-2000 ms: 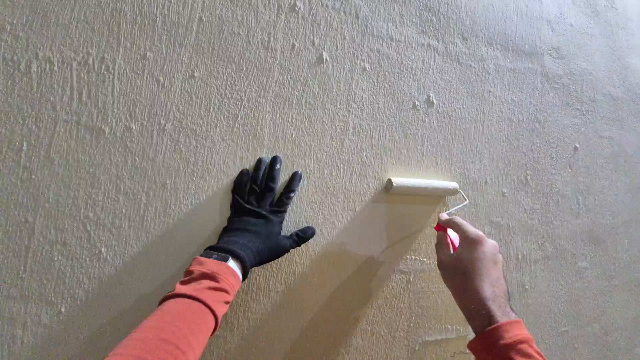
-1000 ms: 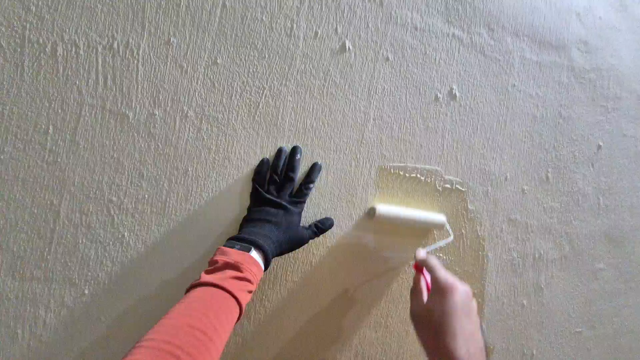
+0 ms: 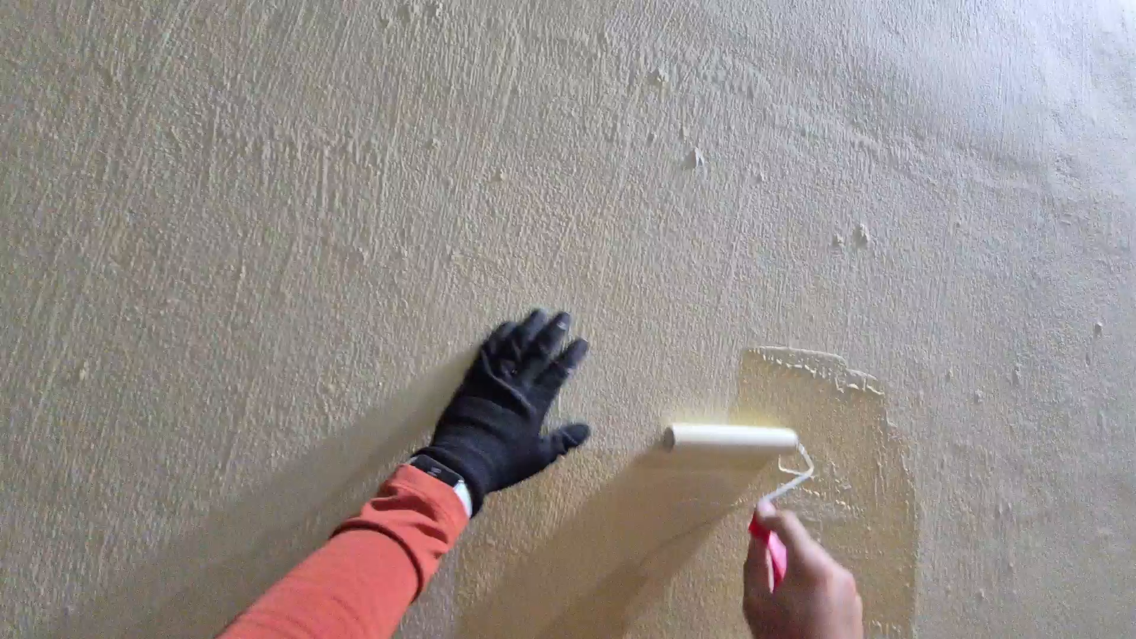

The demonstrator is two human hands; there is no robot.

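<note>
My right hand (image 3: 803, 577), bare, grips the red handle of a small paint roller (image 3: 732, 437) at the lower right. The white roller sleeve lies level against a rough, textured wall (image 3: 355, 222), joined to the handle by a thin bent wire frame. A darker, wet-looking coated patch (image 3: 865, 479) with a ridged upper edge shows above and to the right of the roller. To the left, my left hand (image 3: 506, 408) in a black glove rests on the wall with its fingers spread and holds nothing.
The textured wall fills the view, with small raised lumps (image 3: 695, 158) above the roller and more (image 3: 862, 235) toward the right. Shadows of my arms and the roller fall down and left across the wall.
Two seconds ago the roller covered the place where the patch's upper part now shows; it has since moved down, then left of the patch. My left hand stays on the wall.
</note>
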